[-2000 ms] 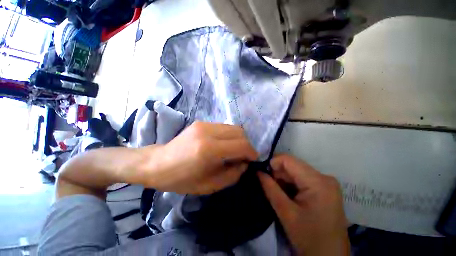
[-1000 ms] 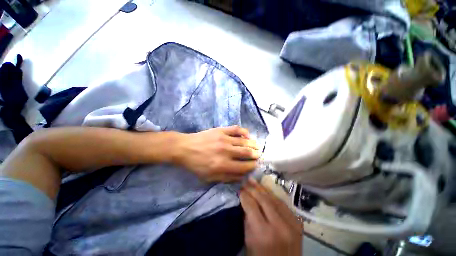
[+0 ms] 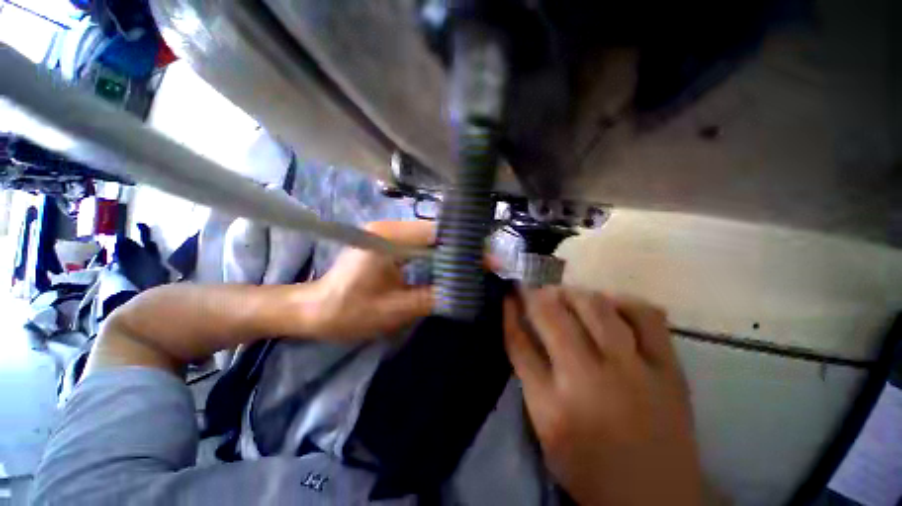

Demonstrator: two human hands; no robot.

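The grey garment panel (image 3: pixel 312 383) drapes down from under the sewing machine head (image 3: pixel 633 128) toward my lap. A dark navy piece (image 3: pixel 420 400) of it hangs between my hands. My left hand (image 3: pixel 381 292) is on the cloth close to the needle area, its fingers partly hidden behind a threaded metal rod (image 3: pixel 465 208). My right hand (image 3: pixel 603 385) holds the edge of the dark cloth at its right side, fingers bent, slightly blurred. The needle and presser foot are hidden behind the machine parts.
A ridged round knob (image 3: pixel 534 265) sits just beyond my right fingers. A pale bar (image 3: pixel 198 178) crosses the upper left. Heaped grey and dark garments (image 3: pixel 138 262) lie at the left. The tan machine bed (image 3: pixel 692 282) and white table (image 3: pixel 771 395) extend right.
The view has moved in close to the machine head, so the rod and bar now cross it. The dark cloth is now up near the needle area, with both hands at it.
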